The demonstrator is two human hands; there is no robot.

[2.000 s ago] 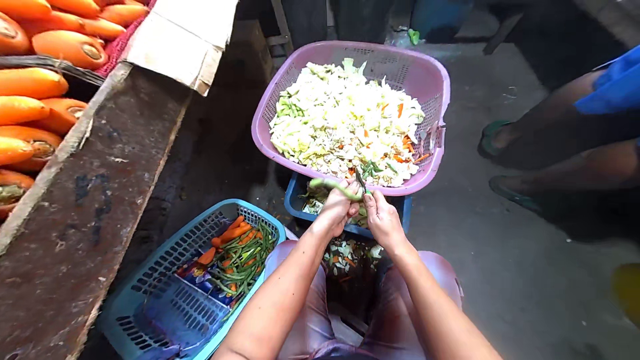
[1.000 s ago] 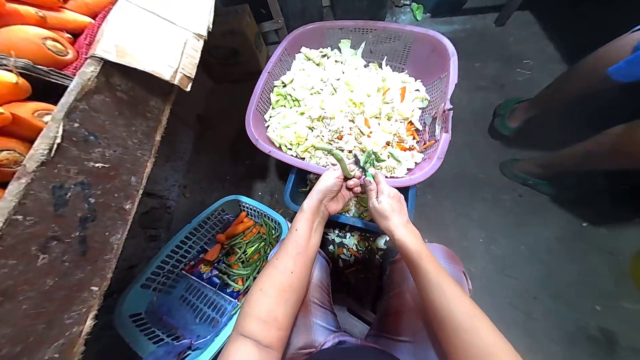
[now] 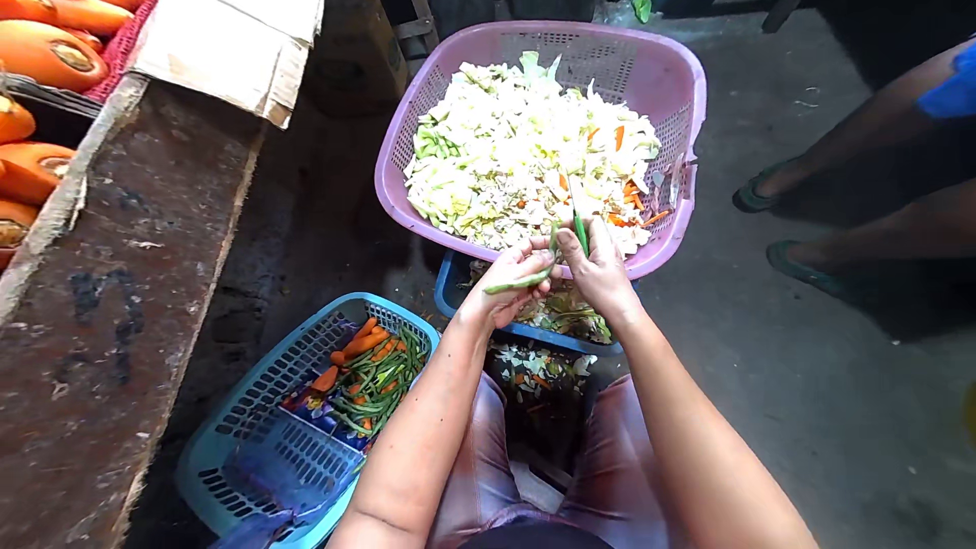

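Note:
Over the near rim of a pink plastic basket (image 3: 393, 179), my left hand (image 3: 522, 278) holds a green bean pod (image 3: 518, 283). Right beside it, my right hand (image 3: 598, 267) grips a small knife with a green handle (image 3: 580, 232), its blade pointing away over the basket. Chopped cabbage (image 3: 518, 145) fills much of that basket, with carrot strips (image 3: 633, 194) at its right side. At lower left, a blue plastic basket (image 3: 221, 427) contains green beans (image 3: 381, 385) and carrots (image 3: 366, 343).
Below the pink basket is a blue tub (image 3: 534, 334) with vegetable scraps. A worn wooden table edge (image 3: 130, 267) with large carrots (image 3: 53, 53) and cardboard (image 3: 221, 49) runs along the left. Another person's legs (image 3: 862, 137) stand at right on the concrete floor (image 3: 762, 366).
The bean pod now slants down to the left in my left hand, and the knife blade in my right hand points away over the basket.

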